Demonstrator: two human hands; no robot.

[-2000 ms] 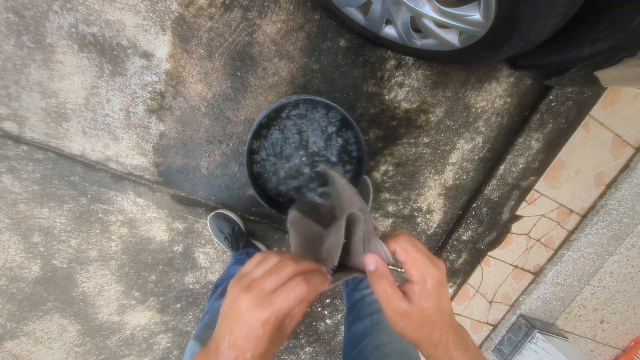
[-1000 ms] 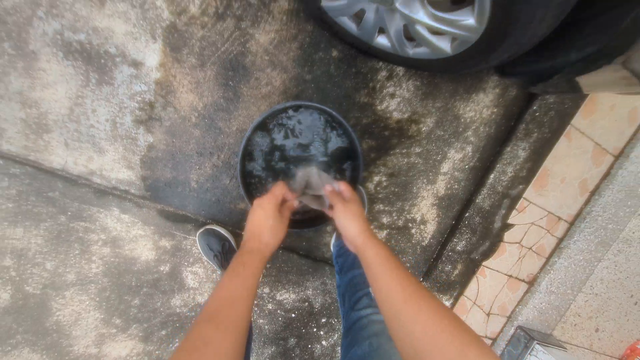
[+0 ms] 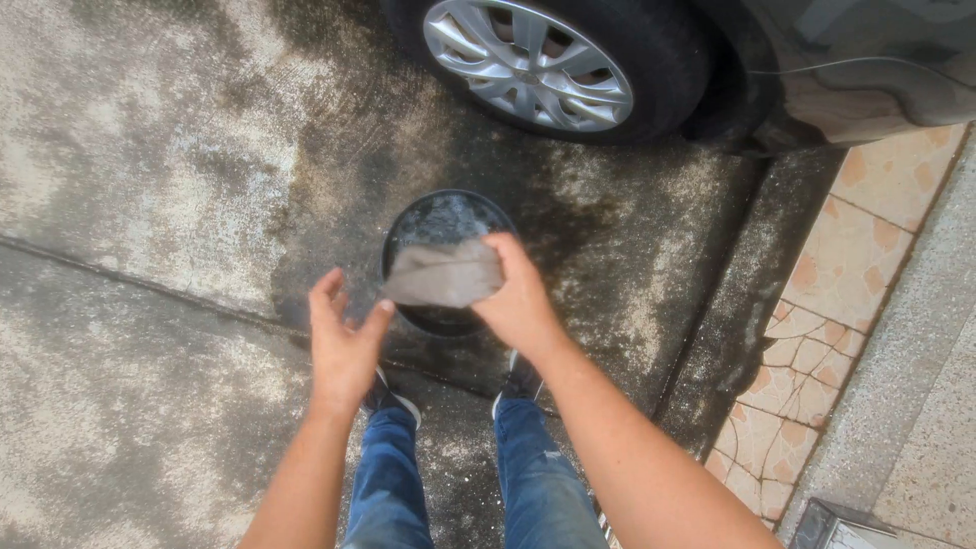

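A grey-brown cloth [image 3: 444, 274], folded and slightly blurred, is held by its right end in my right hand [image 3: 518, 297]. My left hand [image 3: 345, 343] is beside the cloth's left end with its fingers apart; the thumb tip is close to the cloth's lower left corner, and whether it touches I cannot tell. Below the cloth stands a round black bucket [image 3: 451, 332] on the concrete, with water [image 3: 438, 217] showing at its far side. The cloth and my right hand hide part of the bucket.
A car wheel with a silver hubcap [image 3: 528, 65] and the dark car body [image 3: 862, 61] are at the upper right. Stained concrete [image 3: 152, 229] surrounds the bucket. A tiled edge [image 3: 846, 252] runs along the right. My shoes [image 3: 521, 377] are just this side of the bucket.
The cloth, earlier between both hands, is now stretched out flatter from my right hand. My left hand has opened and moved to the left of it. The view takes in more of the car.
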